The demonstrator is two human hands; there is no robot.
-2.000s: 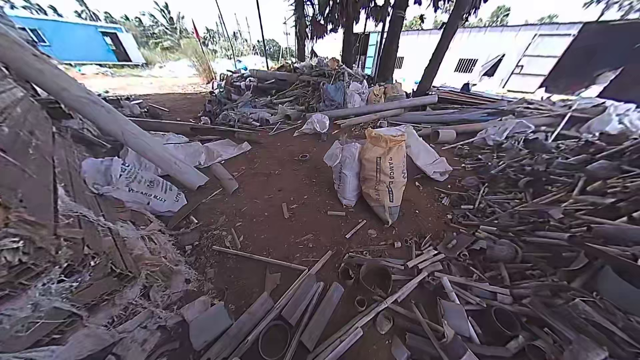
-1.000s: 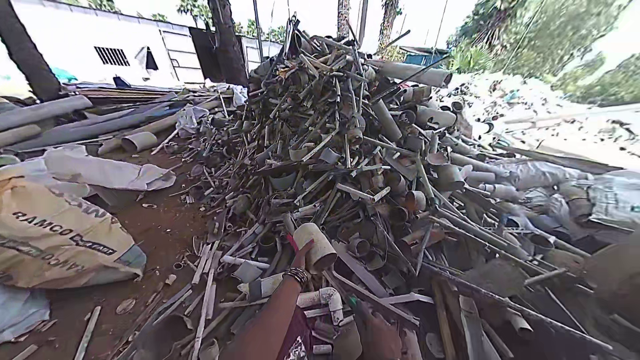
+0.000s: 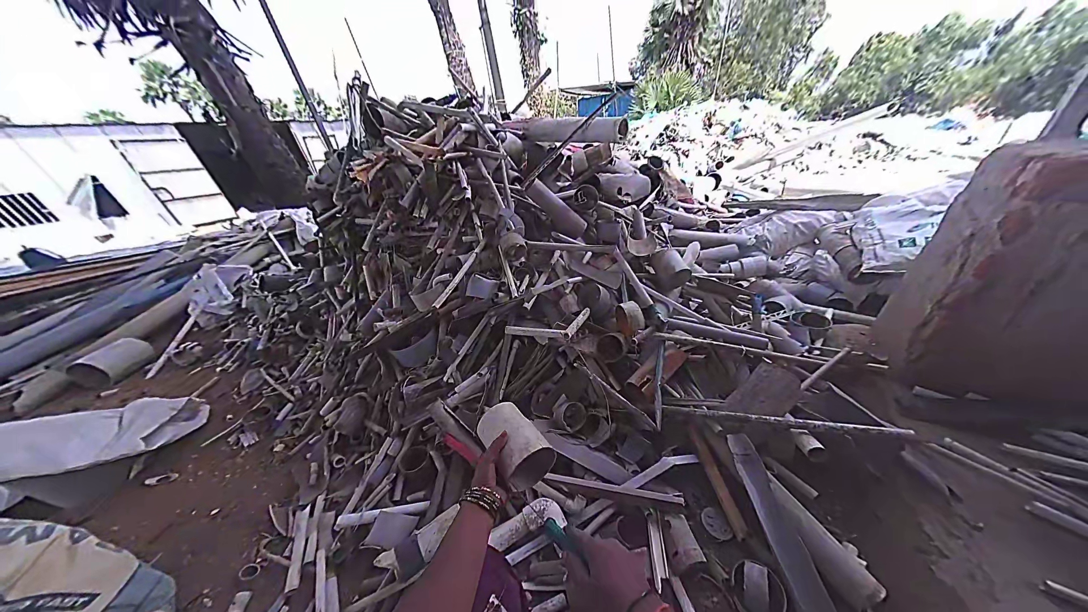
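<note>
A short off-white pipe piece (image 3: 515, 444), its open end facing down, is gripped at its left side by my left hand (image 3: 486, 467), which wears bangles. A red object (image 3: 461, 448) pokes out left of those fingers; what it is cannot be told. Lower right, my right hand (image 3: 605, 571) is closed around a green object (image 3: 556, 534), perhaps a handle, mostly hidden by the hand. Its tip lies by a white pipe elbow (image 3: 539, 513). Both hands are low on a tall heap of scrap pipes (image 3: 476, 280), with cut strips and fittings around them.
A large brown block-like object (image 3: 994, 280) stands at right. Printed sacks (image 3: 76, 565) and white sheeting (image 3: 93, 438) lie on bare soil at left. Long pipes (image 3: 93, 327) lie farther back. Thin rods jut from the heap's right side, and a tree trunk (image 3: 242, 110) rises behind.
Two seconds ago no hands were in view; one second ago both were at the heap, the left at the same pipe piece. The view has swung far to the right.
</note>
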